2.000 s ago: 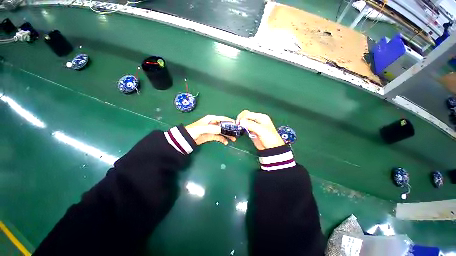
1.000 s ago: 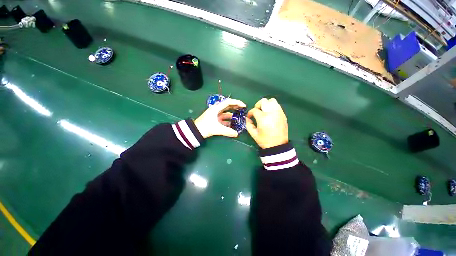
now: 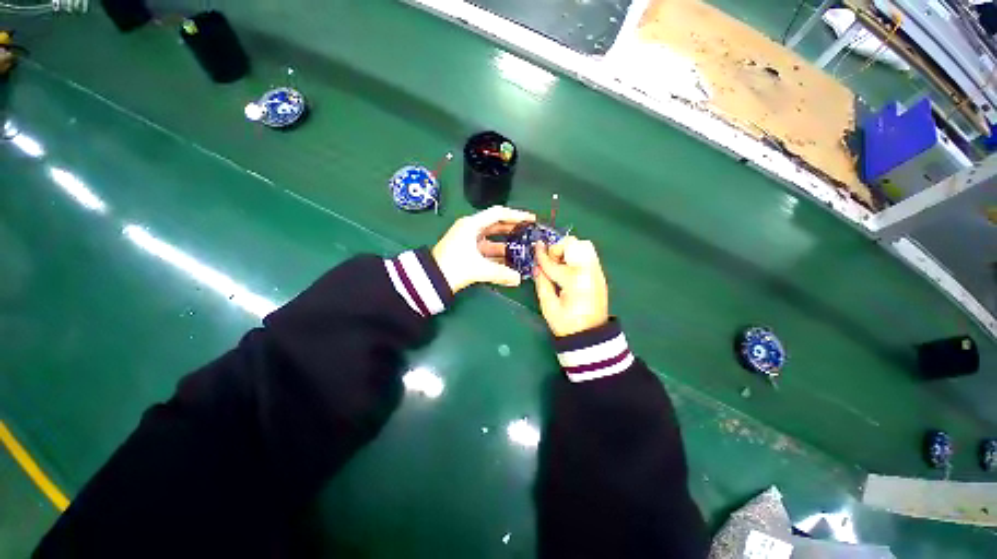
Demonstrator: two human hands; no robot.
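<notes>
My left hand [image 3: 481,249] holds a round blue circuit board [image 3: 520,249] by its left side, tilted between thumb and fingers. My right hand [image 3: 573,282] pinches at the board's right side with thumb and fingertips; what exactly they pinch is too small to tell. Another board lies right behind the held one, mostly hidden, with a thin red wire [image 3: 554,210] sticking up. A black cylindrical housing [image 3: 489,173] stands just beyond my left hand, red wire and a yellow-green spot at its mouth. A blue and white board [image 3: 415,188] lies left of the housing.
The green belt [image 3: 656,251] also bears a board with a white plug [image 3: 282,107], a black housing [image 3: 214,46], a board at right [image 3: 761,351] and a housing at far right [image 3: 948,357]. A grainy bag [image 3: 754,524] lies at lower right, a blue and white box [image 3: 907,142] beyond the belt.
The boards and housings have shifted rightward in view relative to my hands. The held board has turned between my fingers. My right hand's fingers have come in over the board's face.
</notes>
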